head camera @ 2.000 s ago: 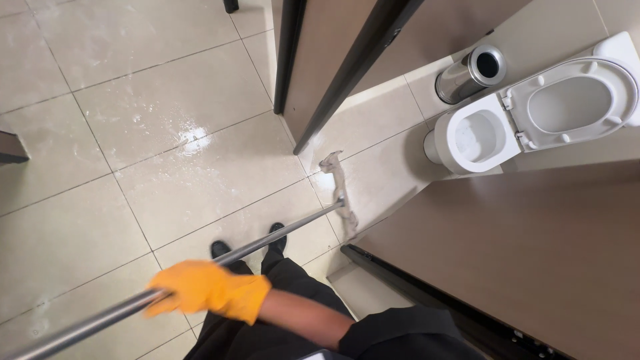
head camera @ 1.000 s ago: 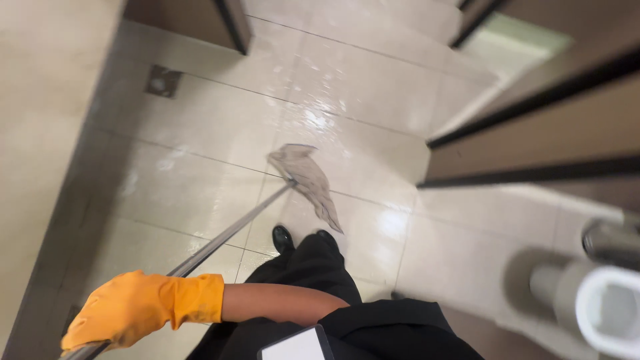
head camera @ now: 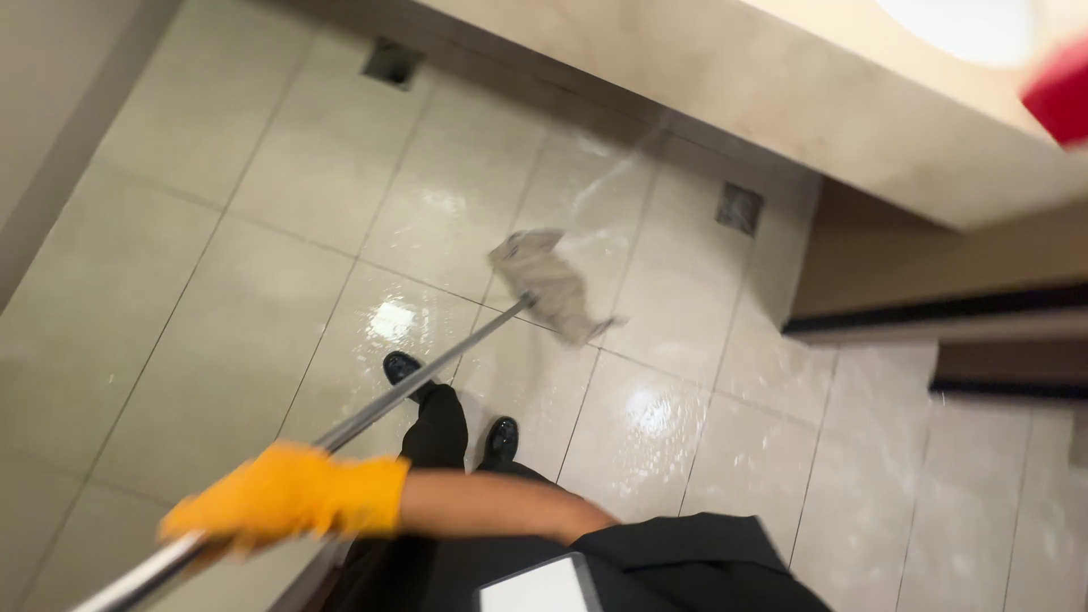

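My right hand (head camera: 285, 493), in an orange rubber glove, is closed around the metal mop handle (head camera: 425, 370) at the lower left. That arm crosses in front of my body from the right. The handle slants up to a greyish-beige mop head (head camera: 548, 285), which lies spread on the wet tiled floor (head camera: 646, 425) beyond my black shoes. The mop head looks slightly blurred. My left hand is out of view, so its hold cannot be seen.
A stone counter (head camera: 722, 102) with part of a white basin overhangs the floor, a red object (head camera: 1062, 93) at its right. Two floor drains (head camera: 393, 64) (head camera: 739, 207) are set in the tiles. Dark-edged partitions (head camera: 943, 310) stand right, a wall (head camera: 68, 110) left.
The view has swung widely from the toilet stall to the counter area. The mop head has come out of the stall doorway onto the open floor. My right hand keeps its hold on the handle.
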